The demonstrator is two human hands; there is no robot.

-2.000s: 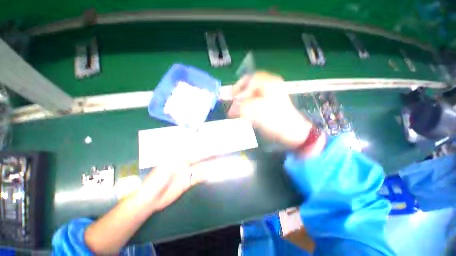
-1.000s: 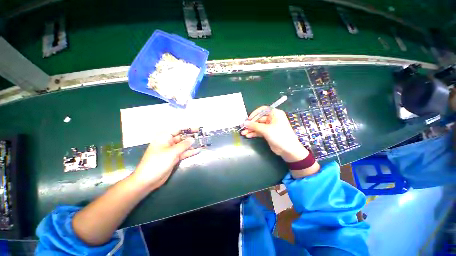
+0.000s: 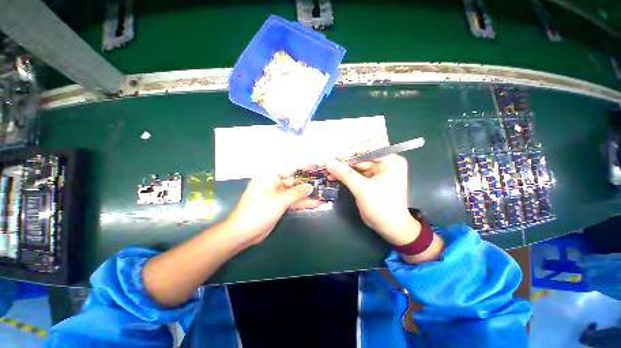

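Observation:
My left hand [image 3: 272, 197] holds a small dark and silver circuit board [image 3: 319, 189] between thumb and fingers, in front of the white sheet [image 3: 252, 149]. My right hand [image 3: 374, 194] holds slim silver tweezers [image 3: 391, 149]. Its fingertips are at the board's upper right edge, and the tweezers' back end points up and right. The tweezer tips are hidden at the fingers. Whether a small part is between them cannot be told.
A blue parts bin [image 3: 248, 71] overlaps the white sheet's back edge. A clear blister tray [image 3: 507, 190] lies right. Another circuit board [image 3: 161, 189], yellow film [image 3: 201, 186] and a black tray [image 3: 71, 224] lie left. A pale rail [image 3: 408, 73] separates bench and belt, which carries phone frames [image 3: 480, 19].
The view has shifted, moving the bench items rightward in the picture. My hands, apart a second ago, now meet at the board. Two seconds ago my right hand was blurred near the blue bin.

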